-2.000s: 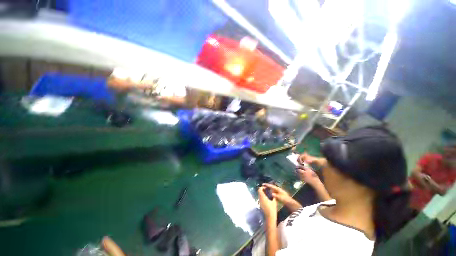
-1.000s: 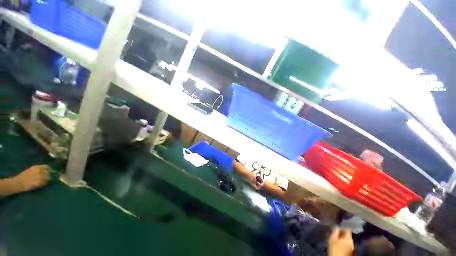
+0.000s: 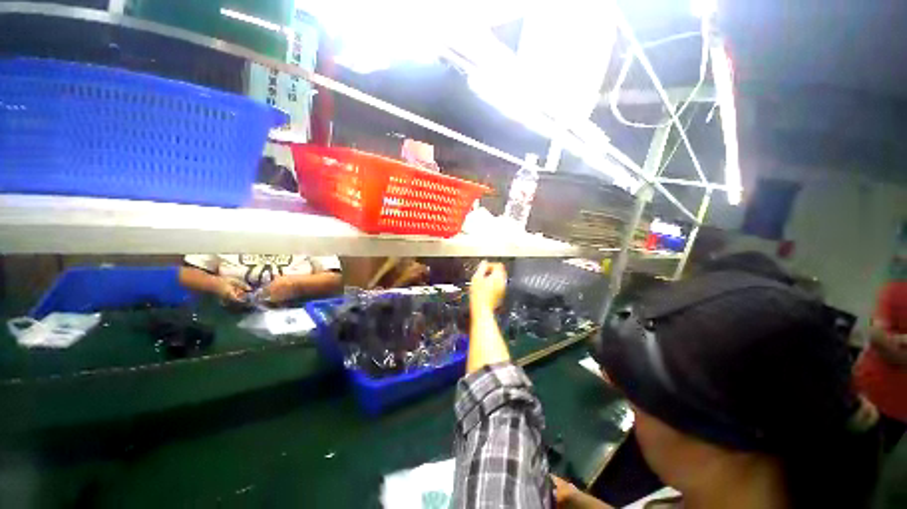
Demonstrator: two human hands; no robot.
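My right hand (image 3: 487,286), in a grey plaid sleeve, reaches forward over the right part of a blue crate (image 3: 403,394). Its fingers look bent together; whether they hold anything cannot be told. The crate stands on the green bench, heaped with black adapters in shiny clear film (image 3: 398,333). White plastic bags (image 3: 423,484) lie on the bench at the bottom, partly behind my sleeve. My left hand is not in view.
A person in a black cap (image 3: 716,358) is close at right. Overhead, a white shelf (image 3: 179,227) holds a blue basket (image 3: 119,134) and a red basket (image 3: 398,194). An opposite worker's hands (image 3: 239,290) are beyond the bench, near another blue crate (image 3: 109,288).
The view has swung to the right. The filled crate is now near the middle, and my right arm shows at full reach over it. The hand at the left edge is out of view.
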